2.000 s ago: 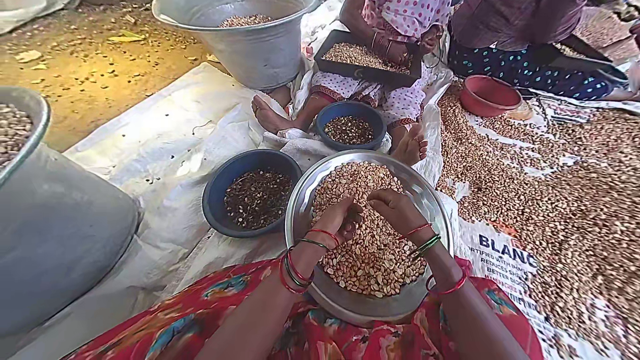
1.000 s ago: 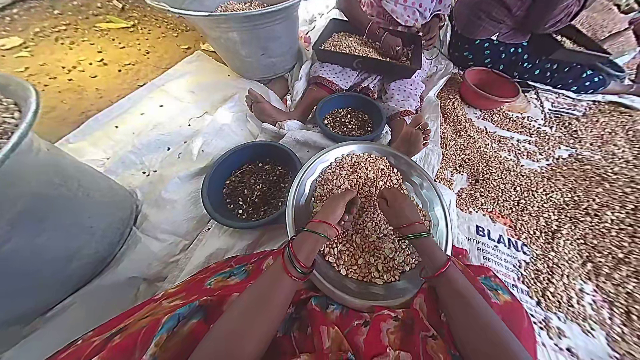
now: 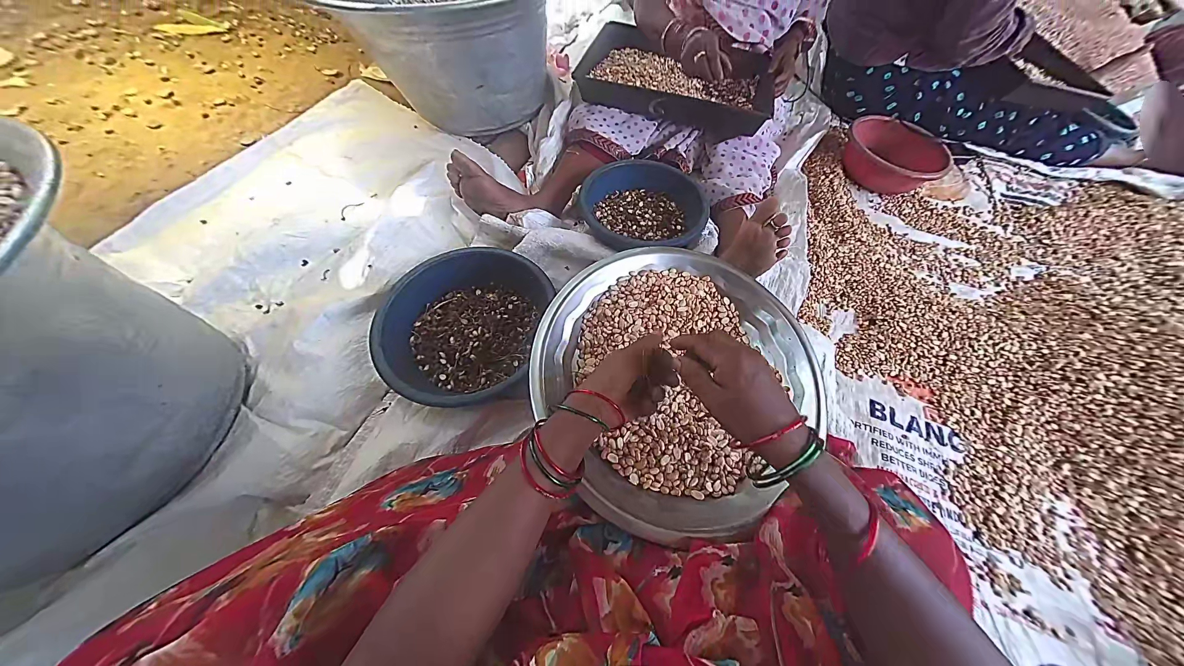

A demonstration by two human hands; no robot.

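Note:
A round steel pan (image 3: 803, 365) rests on my lap, holding a heap of pale brown seeds (image 3: 661, 301). Above the heap, my left hand (image 3: 634, 375) has its fingers curled, and my right hand (image 3: 731, 384) reaches toward it with thumb and forefinger close together. The fingertips of both hands nearly meet. Whether something small is pinched between them cannot be seen. Left of the pan stands a blue plastic bowl (image 3: 393, 347) with dark debris and some seeds in it. A second blue bowl (image 3: 599, 222) with similar bits is just beyond the pan.
Large metal tubs stand at the left (image 3: 102, 398) and far side (image 3: 453, 69). Ahead, a seated person's hand (image 3: 708, 55) is over a black tray (image 3: 666, 109) of seeds. Another person sits at the upper right, near a red bowl (image 3: 895, 166). Seeds (image 3: 1054, 342) cover the sheet at right.
My hands were lower and slightly apart on the seeds a second ago; they are now raised, with the fingertips close together.

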